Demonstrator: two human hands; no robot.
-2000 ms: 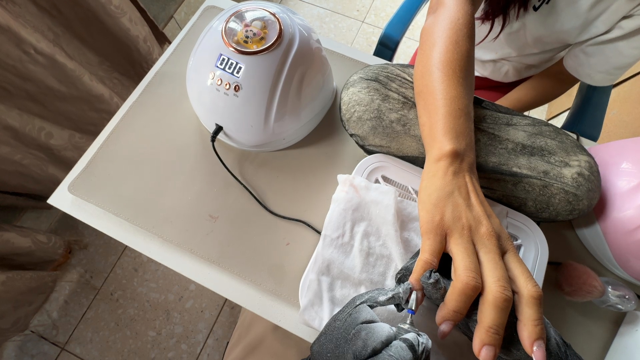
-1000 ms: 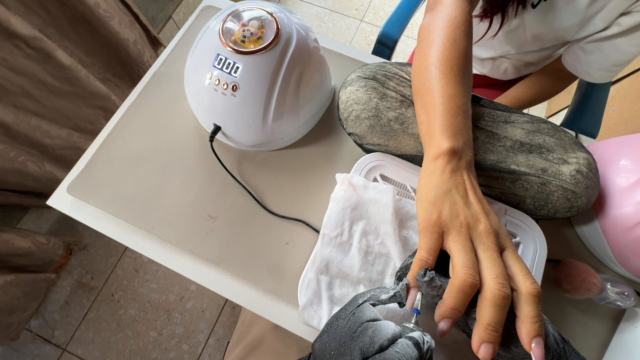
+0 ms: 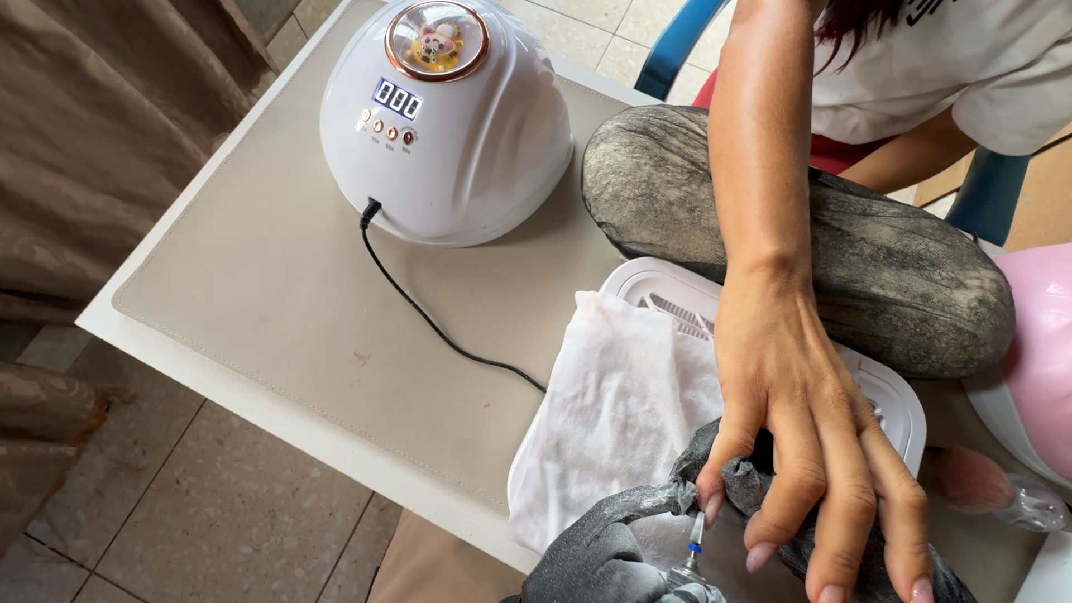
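My left hand (image 3: 615, 544), in a dusty black glove, holds a nail drill handpiece (image 3: 688, 576) at the bottom edge. Its metal bit (image 3: 696, 536), with a blue ring, points up at the leftmost fingertip of another person's hand (image 3: 787, 394). Behind that hand, my right hand (image 3: 875, 548), also gloved in black, is partly hidden; its fingers appear to grip the same finger. The person's forearm (image 3: 758, 142) rests across a dark, dusty arm cushion (image 3: 904, 272). Under the hands, a white cloth (image 3: 615, 394) covers part of a white dust collector (image 3: 900, 402).
A white nail lamp (image 3: 452, 159) with a lit display stands on the table mat (image 3: 293, 293), its black cable (image 3: 435, 331) running toward the dust collector. At the right are a pink and white device (image 3: 1038, 352) and a soft pink brush (image 3: 976, 481). A brown curtain (image 3: 109, 142) hangs left.
The drill bit and my left hand have shifted slightly at the person's fingertip. The person's arm stays on the cushion.
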